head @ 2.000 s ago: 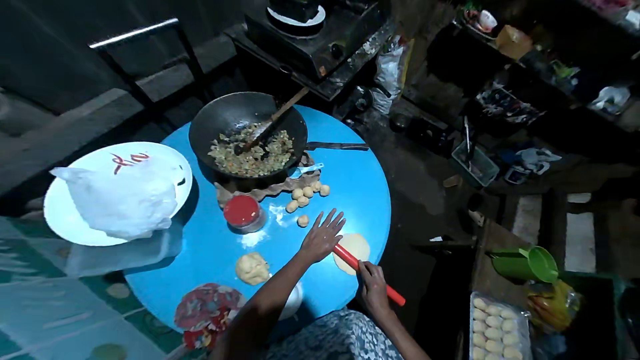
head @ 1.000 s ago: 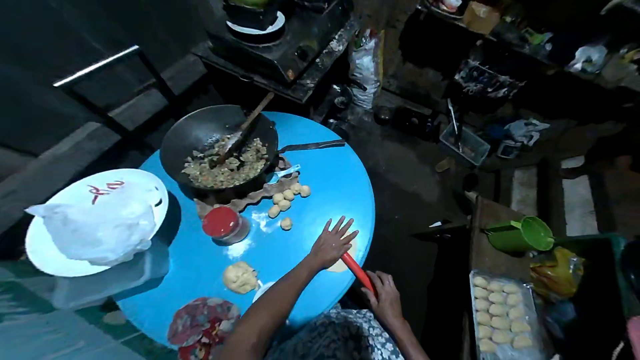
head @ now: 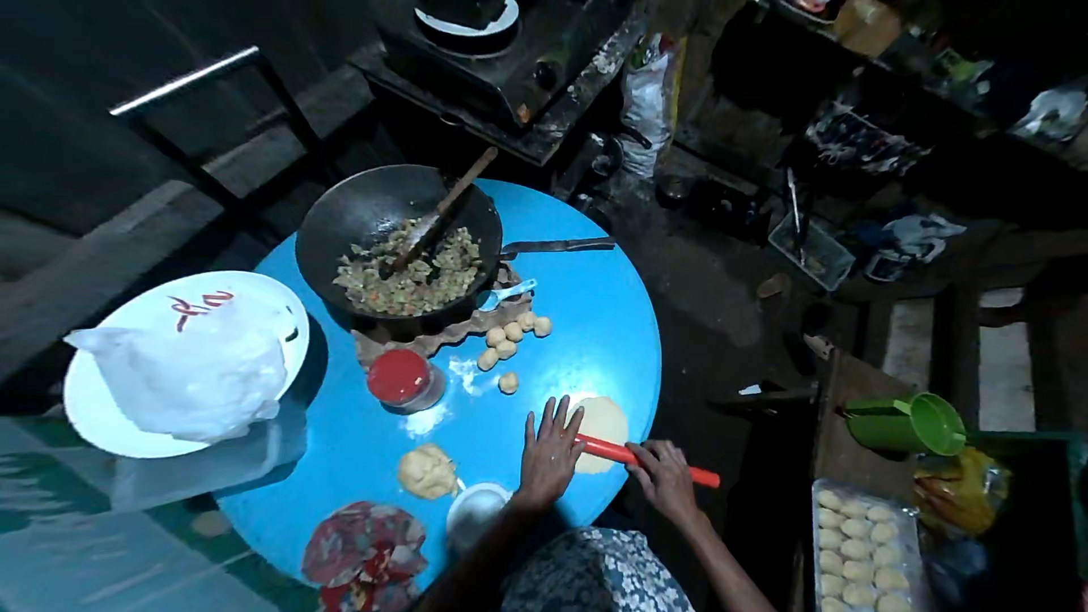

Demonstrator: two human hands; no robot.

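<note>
A red rolling pin (head: 701,477) lies slantwise over a flat round of dough (head: 605,415) at the right side of a blue round table (head: 586,297). My left hand (head: 551,450) rests on the pin's left end, its fingers spread. Farther right, my right hand (head: 665,476) has its fingers bent over the pin. Several small dough balls (head: 507,348) sit behind, near a red-lidded jar (head: 399,376). A larger dough lump (head: 427,471) and a white bowl (head: 478,507) are left of my left hand. Flour dusts the tabletop.
A wok (head: 340,223) of chopped filling with a wooden-handled spatula (head: 463,185) stands at the back on a cardboard tray. At left is a white oval plate (head: 102,425) under a plastic bag (head: 200,365). A tray of dough pieces (head: 858,544) and a green pitcher (head: 884,425) stand at right.
The rolling pin and my right hand have shifted over the dough, and more of the dough round shows than a second ago. My left hand stays at the pin's left end.
</note>
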